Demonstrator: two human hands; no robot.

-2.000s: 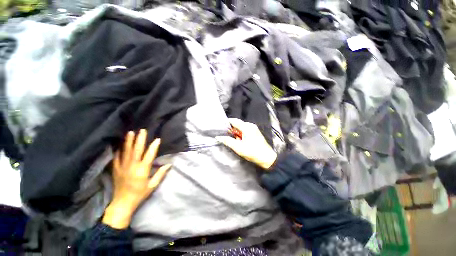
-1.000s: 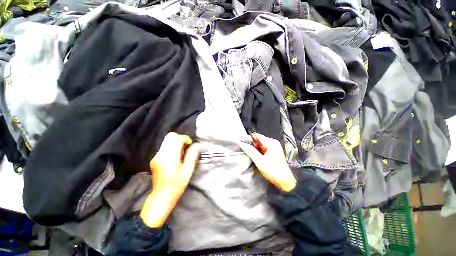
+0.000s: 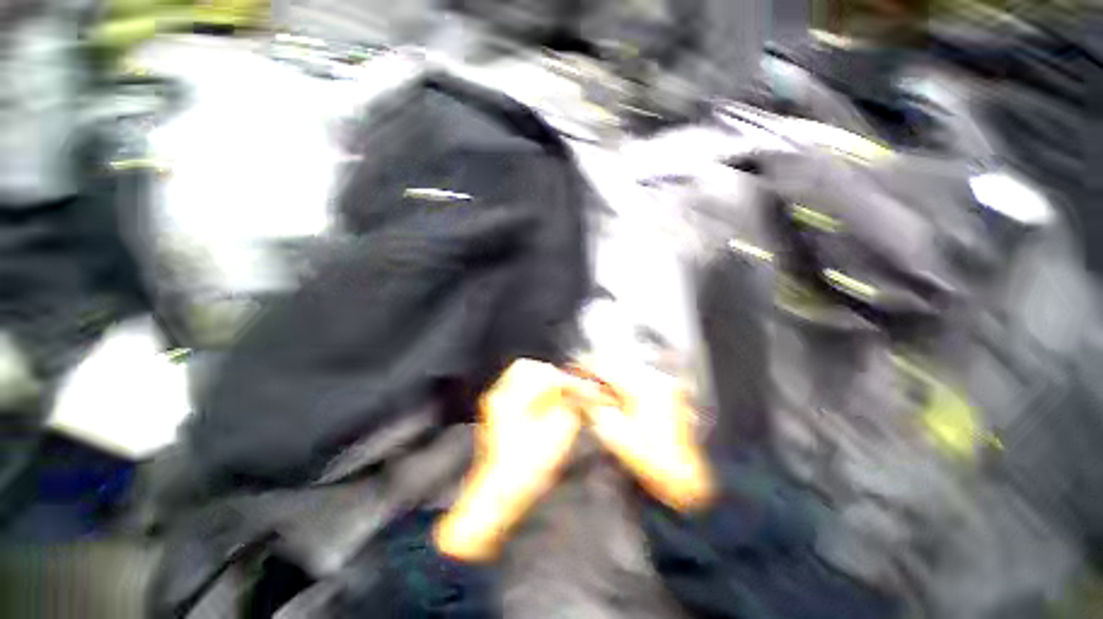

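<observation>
The frame is strongly blurred. A denim jacket [image 3: 423, 290] lies inside out in front of me, with matt black lining at the left and a pale grey panel at the middle. My left hand [image 3: 520, 447] and my right hand [image 3: 653, 441] meet at the jacket's pale panel, fingers bent together and touching or nearly so. A faint reddish spot shows between the fingers; the snips cannot be made out. The cloth at the fingertips is hidden by the hands and blur.
More grey jackets [image 3: 847, 242] with yellow marks are heaped behind and to the right. A white patch [image 3: 121, 387] and a dark blue thing [image 3: 79, 484] show at the left.
My hands have come together from either side of the pale panel's seam. The view has shifted, so the jacket sits further right, and it is now blurred.
</observation>
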